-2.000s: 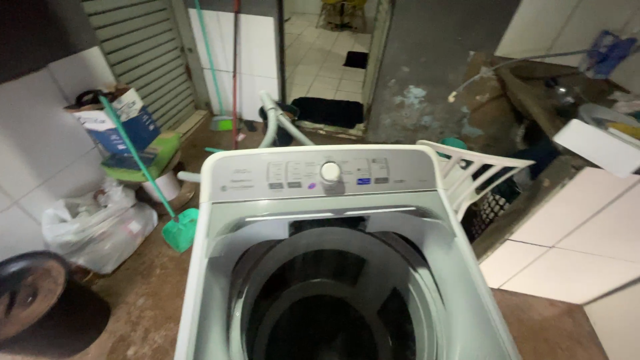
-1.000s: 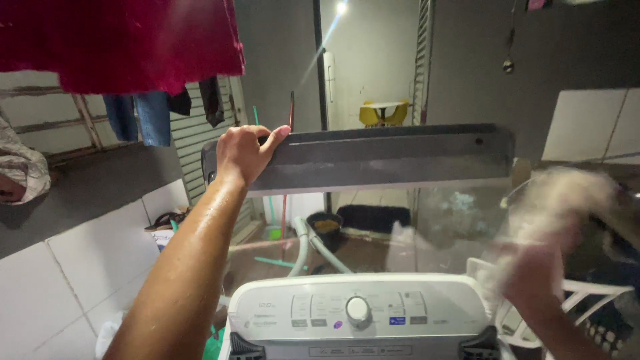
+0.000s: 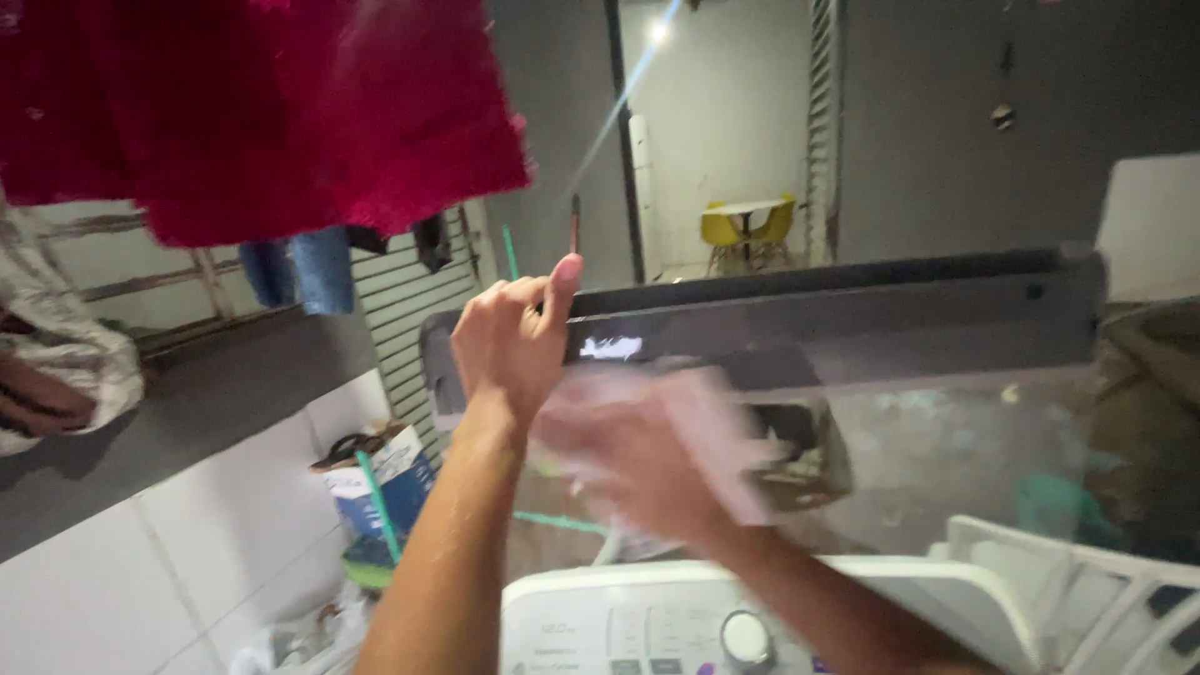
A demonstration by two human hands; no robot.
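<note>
My left hand [image 3: 516, 328] grips the top edge of the washing machine's raised transparent lid [image 3: 919, 328], near its left end, thumb pointing up. My right hand [image 3: 637, 450], blurred by motion, presses or passes a pale cloth [image 3: 717, 441] over the lid just below and right of my left hand. A white smear or reflection shows on the lid's dark strip beside the hands. Below the lid is the white control panel [image 3: 581, 628] with a round knob [image 3: 746, 639], partly covered by my right forearm.
A red cloth [image 3: 281, 103] and jeans [image 3: 322, 272] hang at upper left. A blue and white box [image 3: 398, 487] and plastic bag [image 3: 319, 637] stand at lower left, a white plastic chair [image 3: 1078, 591] at right. Beyond the doorway are a table [image 3: 748, 206] and yellow chairs [image 3: 722, 230].
Two seconds ago no hands were in view. Since one second ago, my right hand with the cloth has moved from the lid's right side to its left, near my left hand, which keeps its grip.
</note>
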